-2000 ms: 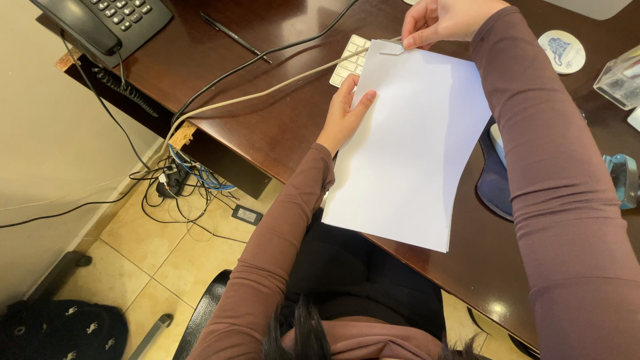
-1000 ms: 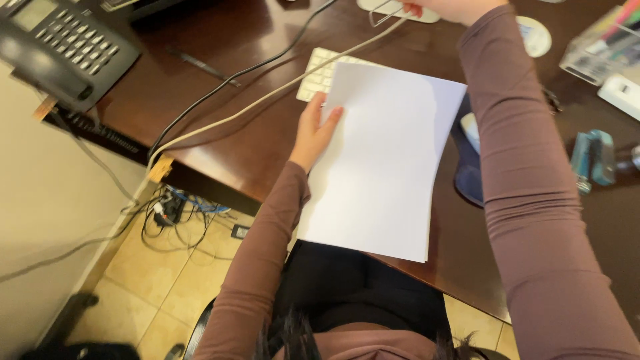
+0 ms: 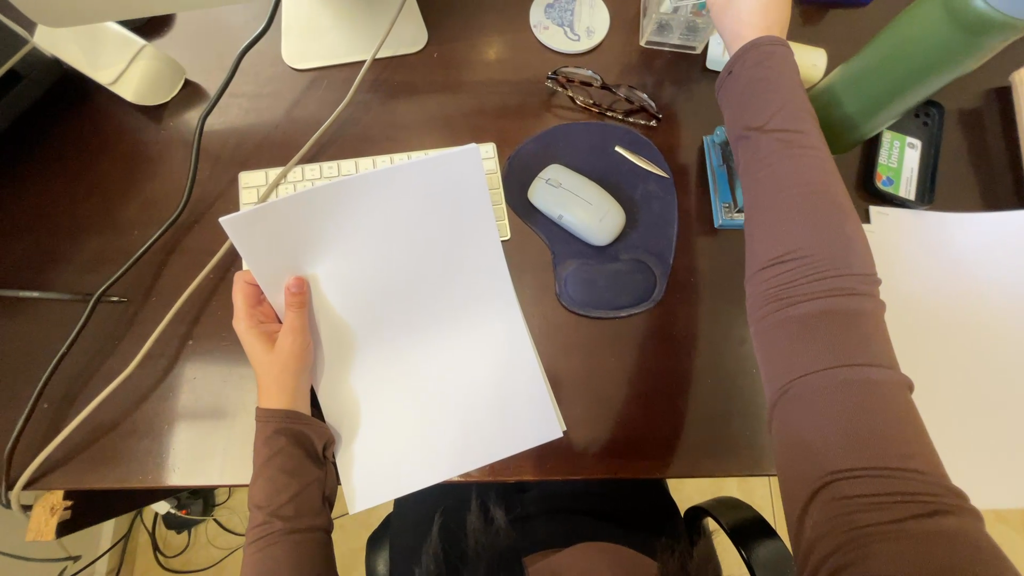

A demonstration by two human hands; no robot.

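Note:
My left hand (image 3: 280, 336) grips a stack of white paper sheets (image 3: 416, 320) by its left edge, thumb on top. The stack lies tilted over part of a white keyboard (image 3: 492, 192). At the top edge, my right hand (image 3: 750, 18) reaches to a clear plastic organizer (image 3: 677, 26); its fingers are cut off by the frame, so what they hold cannot be told. Below the right hand, a blue stapler (image 3: 723, 180) is partly hidden by the sleeve.
A white mouse (image 3: 576, 204) rests on a dark blue mouse pad (image 3: 616, 284). Eyeglasses (image 3: 606, 94), a round coaster (image 3: 570, 24), a green bottle (image 3: 904, 72), a phone (image 3: 908, 156) and more paper (image 3: 952, 336) lie around. Cables (image 3: 182, 200) cross the desk's left side.
My right hand has left the top of the paper stack, where a paper clip showed, and moved right to the organizer. My left hand still holds the stack. The view has shifted right.

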